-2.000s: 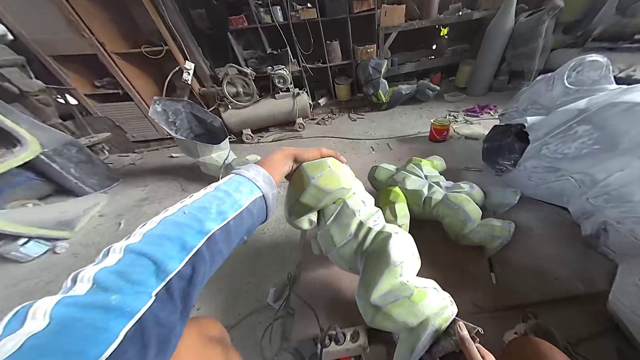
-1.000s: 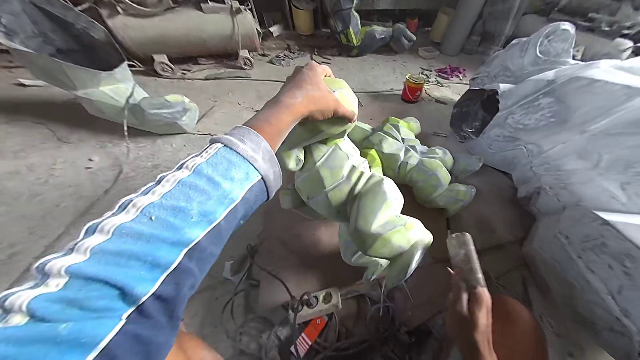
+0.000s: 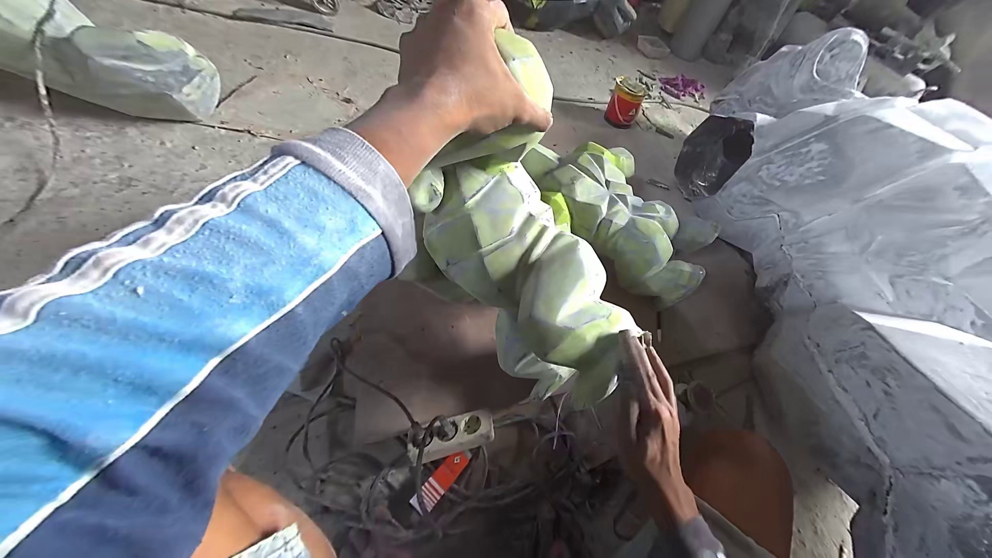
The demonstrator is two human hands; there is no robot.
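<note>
A faceted, pale green and grey sculpted piece (image 3: 535, 263) slants down from the top centre toward the lower right, above the floor. My left hand (image 3: 465, 74) grips its upper end with the fingers wrapped over it. Against its lower end lies my right hand (image 3: 651, 403), fingers straight and close together; a thin edge of something shows at the fingertips, most of it hidden by the hand. A similar faceted green piece (image 3: 620, 209) rests on the floor just behind.
A large grey faceted form (image 3: 868, 232) fills the right side. A red and yellow can (image 3: 625, 102) stands behind. A power strip (image 3: 457, 435) and tangled cables (image 3: 372, 480) lie between my knees. Another pale green form (image 3: 147, 74) is at the upper left.
My right hand has come from apart on the right, where it held a flat, light-coloured block, to the piece's lower end. My left hand keeps hold of the upper end. The view has tilted down.
</note>
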